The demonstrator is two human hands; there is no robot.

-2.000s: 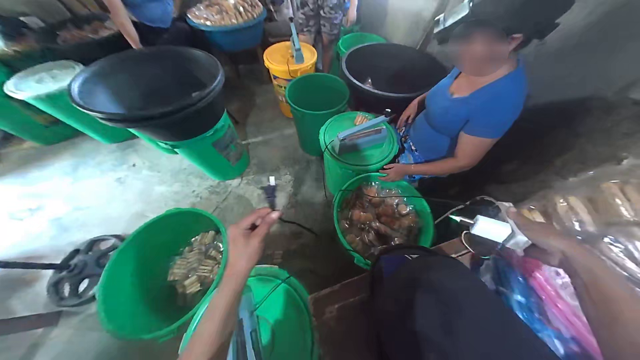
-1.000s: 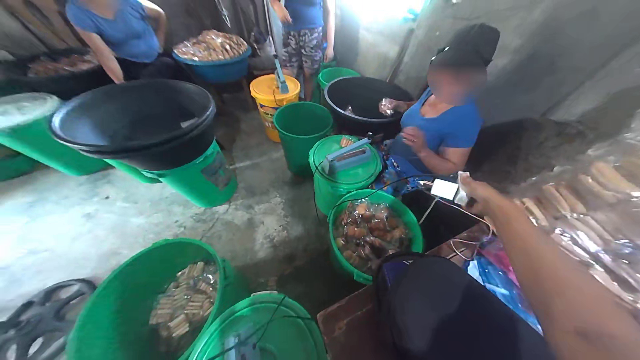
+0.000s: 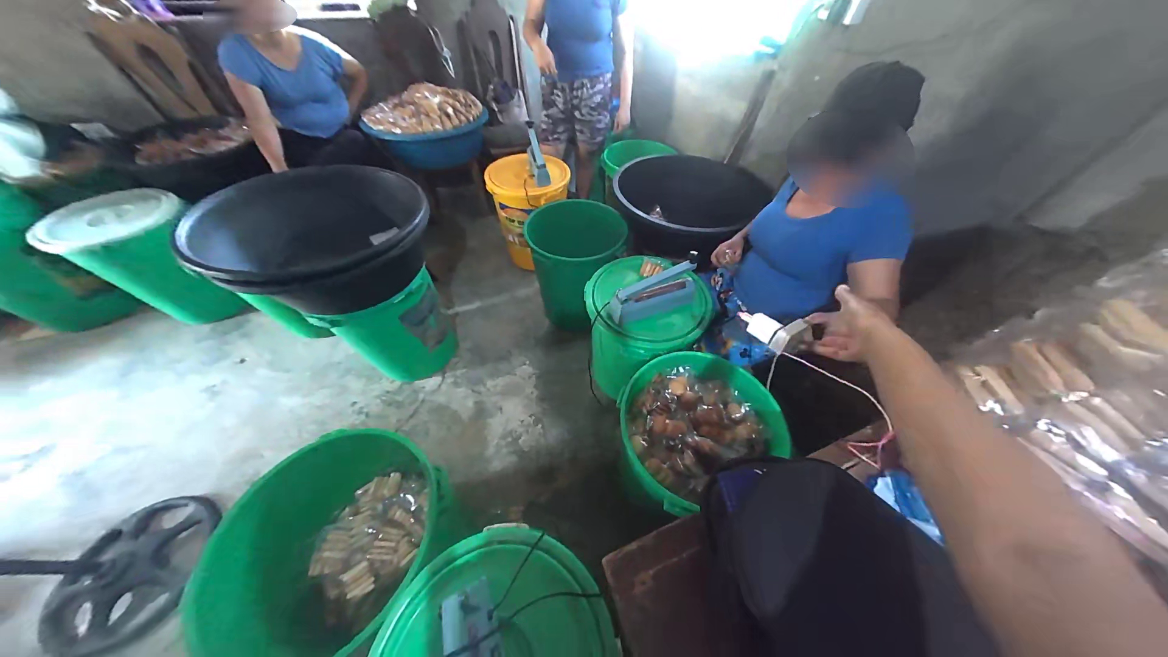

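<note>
My right hand (image 3: 844,327) reaches out at the right and grips a white power adapter or outlet block (image 3: 772,332), from which a thin pale cable (image 3: 849,379) hangs down in a loop. The block is close in front of a seated person in a blue shirt. Below it to the left stands a green bucket (image 3: 777,429) of bagged round baked goods (image 3: 698,424). Beyond that, an impulse sealer (image 3: 652,297) lies on a green lidded bucket (image 3: 607,342). A second sealer (image 3: 470,616) lies on the green lid (image 3: 557,584) at the bottom. My left hand is out of view.
A black bag (image 3: 821,557) rests on a brown surface (image 3: 639,584) in front of me. Bagged bread sticks (image 3: 1049,370) lie at the right. A green tub (image 3: 246,529) and a black wheel (image 3: 128,575) are at lower left; black basins (image 3: 301,283) stand beyond. Several co-workers are around.
My left hand, seen at the lower middle two seconds ago with a black plug near its fingers, has left the view. My right hand still holds the white block. The view has shifted.
</note>
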